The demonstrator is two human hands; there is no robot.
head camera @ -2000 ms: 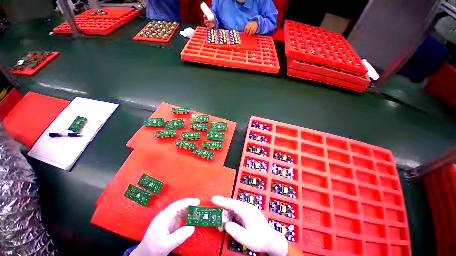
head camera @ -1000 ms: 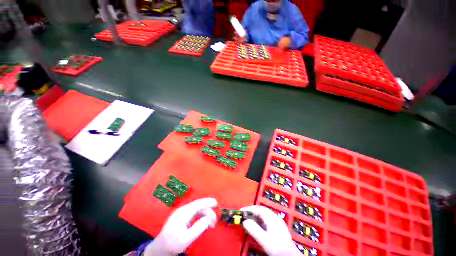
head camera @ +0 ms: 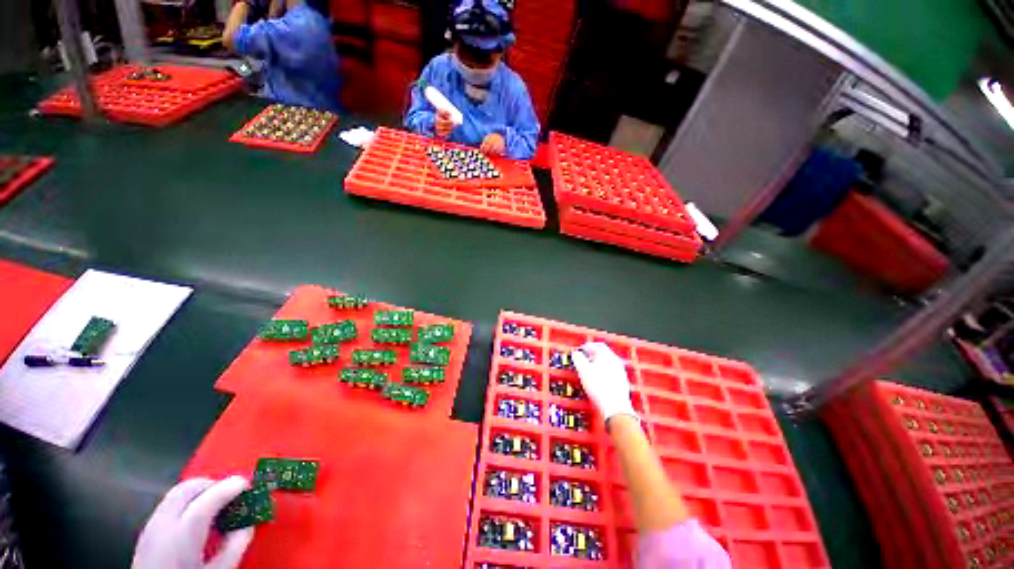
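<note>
My gloved left hand (head camera: 191, 527) is at the lower left, with thumb and fingers around the edge of a green circuit board (head camera: 246, 510) on the flat red sheet (head camera: 367, 478). Another green board (head camera: 287, 475) lies beside it, solder side up. My gloved right hand (head camera: 604, 380) reaches over the red compartment tray (head camera: 689, 436). Its fingertips are at the right end of a board (head camera: 563, 360) in the second column, near the far edge, and partly cover it. Boards with component side up (head camera: 514, 447) fill the visible pockets of the left column and several of the second.
A second red sheet (head camera: 291, 383) holds several green boards. White paper (head camera: 78, 389) at left bears a black marker (head camera: 65, 360) and one board (head camera: 93, 335). Stacked red trays (head camera: 912, 472) stand at right. Across the green bench (head camera: 222, 222), a blue-gowned person (head camera: 500, 106) sits behind trays.
The right hand has moved with its board from the red sheet to the tray's second column. The left hand has moved left to one of the two loose boards. The view has shifted.
</note>
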